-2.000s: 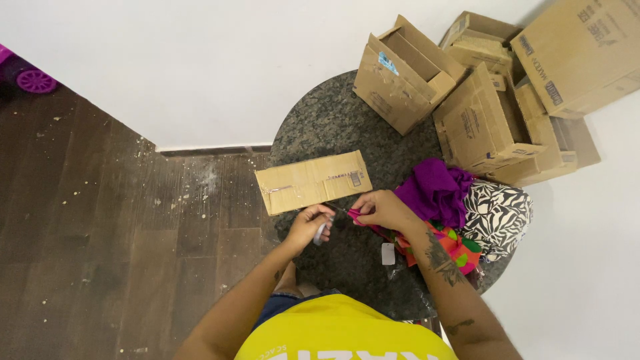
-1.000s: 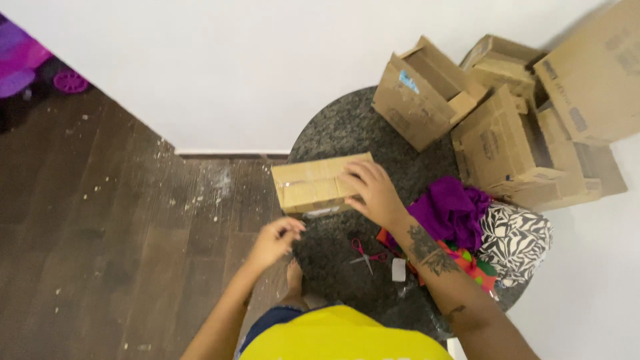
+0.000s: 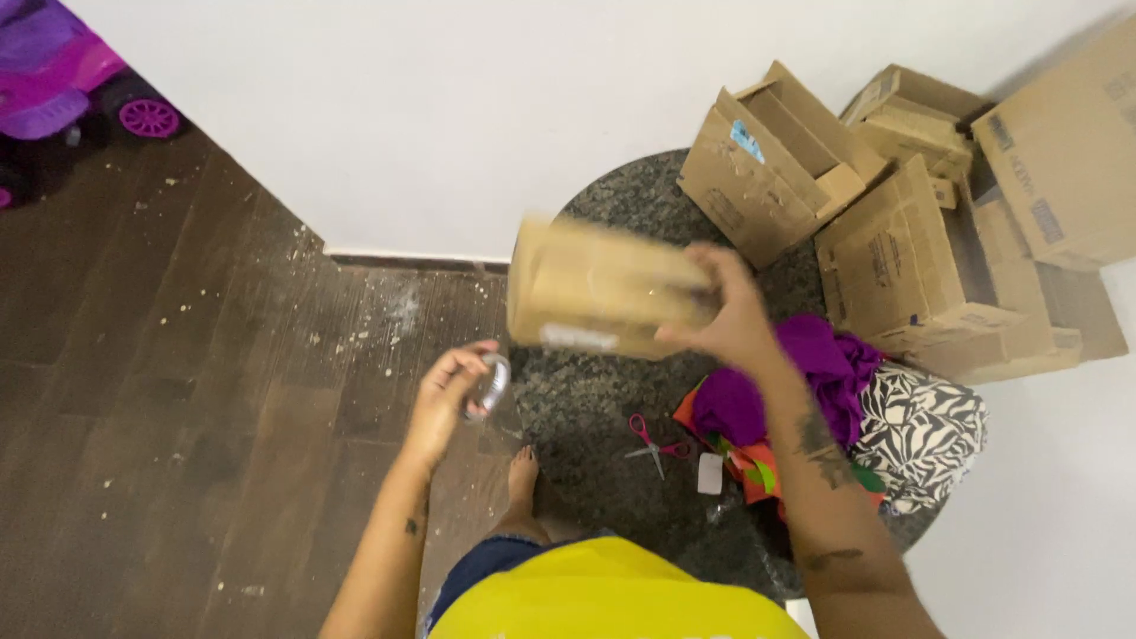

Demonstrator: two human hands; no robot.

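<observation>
My right hand (image 3: 732,311) grips the right end of a closed cardboard box (image 3: 603,288), which is blurred and held above the round stone-topped table (image 3: 577,399). In my left hand (image 3: 448,399) is a roll of clear tape (image 3: 494,388), off the table's left edge and below the box. Scissors with pink handles (image 3: 655,445) lie spread on the tabletop, beside a small white card or tag (image 3: 710,473). Purple cloth (image 3: 821,373) and a black-and-white patterned cloth (image 3: 923,435) are heaped near my right forearm, with orange and green fabric (image 3: 754,470) partly under it.
Several open cardboard boxes (image 3: 887,262) crowd the table's back right against the white wall (image 3: 373,115). A larger carton (image 3: 1065,151) leans above them. A purple and pink toy vehicle (image 3: 67,80) stands on the wooden floor at the far left. My bare foot (image 3: 524,475) is beside the table.
The box was lying on the table and is now lifted in my right hand. The scissors, put down by one second ago, lie on the tabletop. My left hand now shows the tape roll.
</observation>
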